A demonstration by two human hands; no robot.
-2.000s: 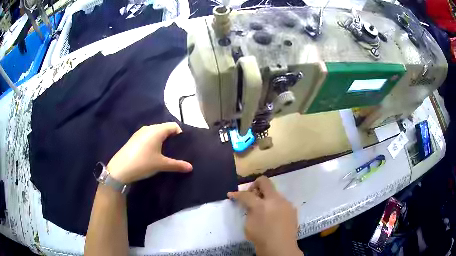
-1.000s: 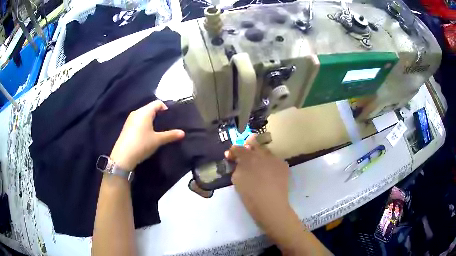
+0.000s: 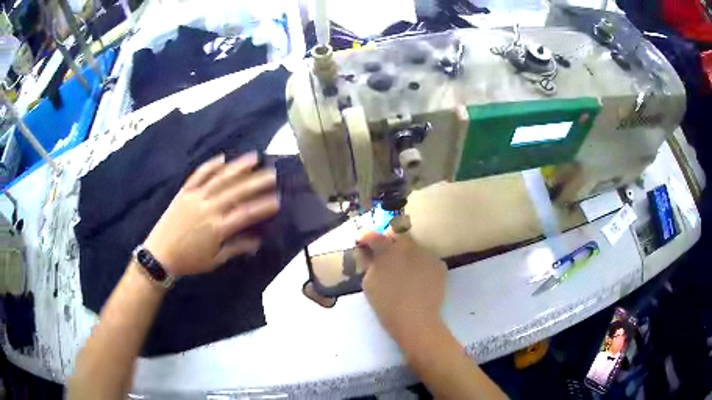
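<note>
A dark garment panel (image 3: 168,211) lies flat on the table left of the lockstitch sewing machine (image 3: 500,101), one corner reaching the needle area. My left hand (image 3: 218,215) is blurred, spread flat over the panel with fingers apart, a watch on its wrist. My right hand (image 3: 402,281) is just in front of the presser foot, beside the blue guard (image 3: 382,217). Its fingertips are bent, and whether they hold the cloth edge cannot be told. The worn machine bed cover (image 3: 468,219) shows under the arm.
Thread snips (image 3: 568,267) lie right of the machine bed. A small white label (image 3: 619,224) and a blue box (image 3: 663,212) are at the right table end. A smartphone (image 3: 610,351) is below the front edge. A crate with dark cloth (image 3: 191,66) stands behind.
The panel's near right part has moved back and left, uncovering the bed cover's dark edge. My right hand has moved up to the needle area. My left hand's fingers have spread.
</note>
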